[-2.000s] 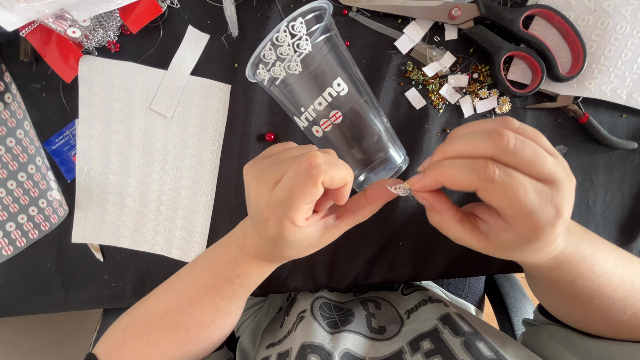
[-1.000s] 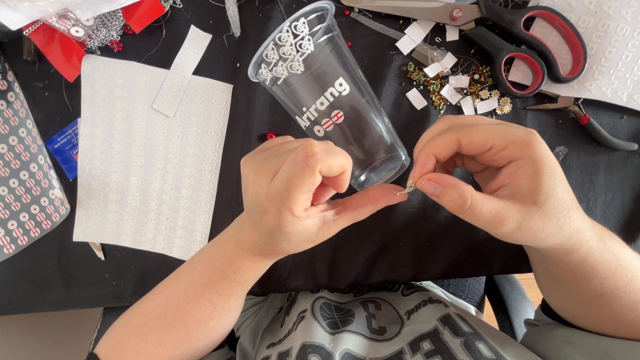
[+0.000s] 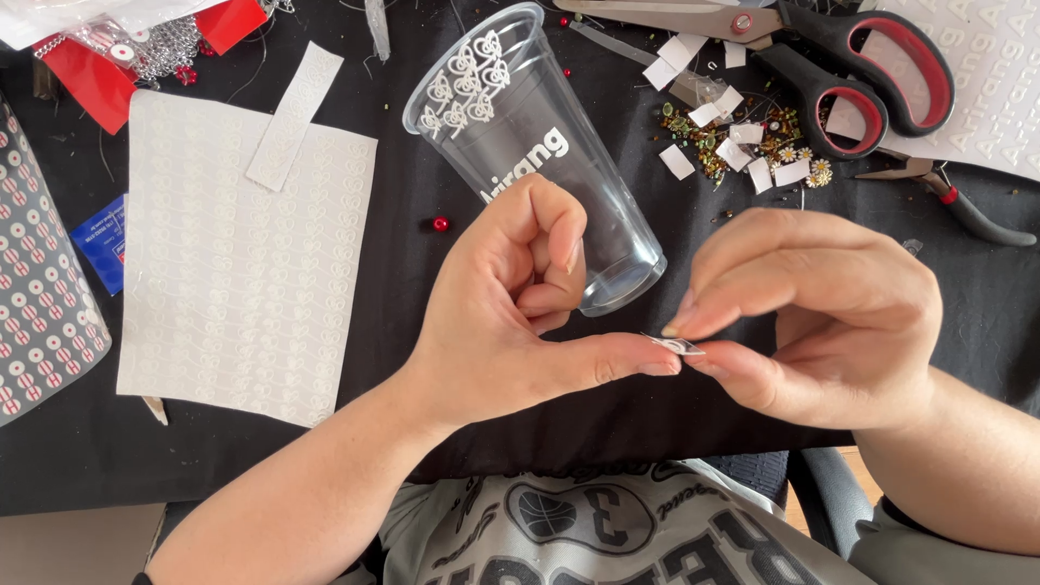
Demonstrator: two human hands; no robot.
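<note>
My left hand (image 3: pixel 512 309) has its fingers curled and its thumb stretched to the right, with a small white sticker (image 3: pixel 676 344) resting at the thumb tip. My right hand (image 3: pixel 821 317) pinches that sticker between thumb and forefinger, so both hands touch it. Behind my left hand a clear plastic cup (image 3: pixel 601 203) lies tilted, bearing white lettering and several white scroll-like stickers near its rim. A white sticker sheet (image 3: pixel 244 260) lies to the left, and a narrow cut strip (image 3: pixel 294 118) overlaps its top edge.
Black-and-red scissors (image 3: pixel 812 89) lie at the upper right, above small pliers (image 3: pixel 967 199). Paper squares (image 3: pixel 676 162) and loose beads (image 3: pixel 715 154) are scattered beside them. A red bead (image 3: pixel 439 223) sits left of the cup. A patterned sheet (image 3: pixel 41 301) lies at the far left.
My right thumb and forefinger have shifted around the small sticker, whose face was more visible two seconds ago. My left hand stays in much the same place.
</note>
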